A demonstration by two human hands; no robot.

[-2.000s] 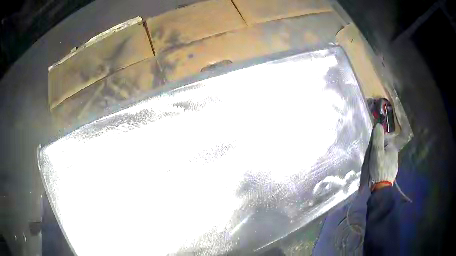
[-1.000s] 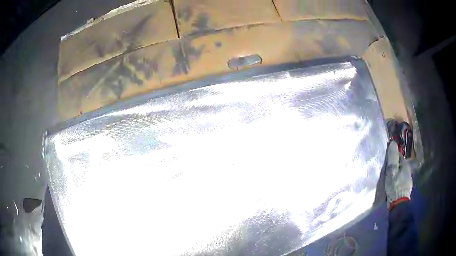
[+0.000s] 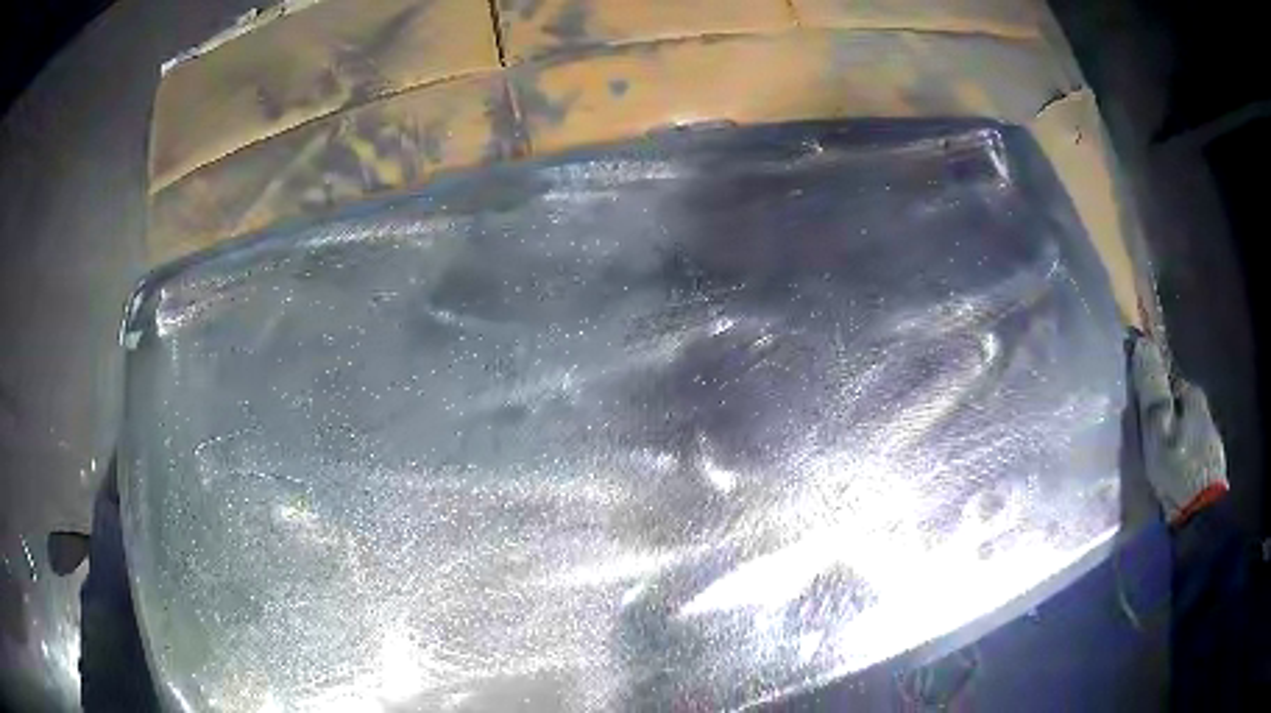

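Note:
The large silvery sheet-metal housing (image 3: 586,376) fills the middle of the view, its broad face up, with swirl marks and bright glare near the front. My right hand (image 3: 1182,435), in a white-grey knit glove with a red-orange cuff, is at the housing's right edge. Its fingertips point away from me, close against the side. The sander does not show clearly; only a small reddish spot is visible by the fingertips. What the hand holds, if anything, cannot be told. My left hand is out of the picture.
A creased tan cardboard sheet (image 3: 335,139) with grey smudges lies under and behind the housing. Its oval hole is almost covered by the housing's far edge. A small dark scrap (image 3: 66,552) lies on the grey table at the left. Blue material with a coil is at the lower right.
The housing's far edge now covers most of the cardboard's hole, and the glare on its face has shrunk towards the front. My right hand is further right; the sander no longer shows clearly.

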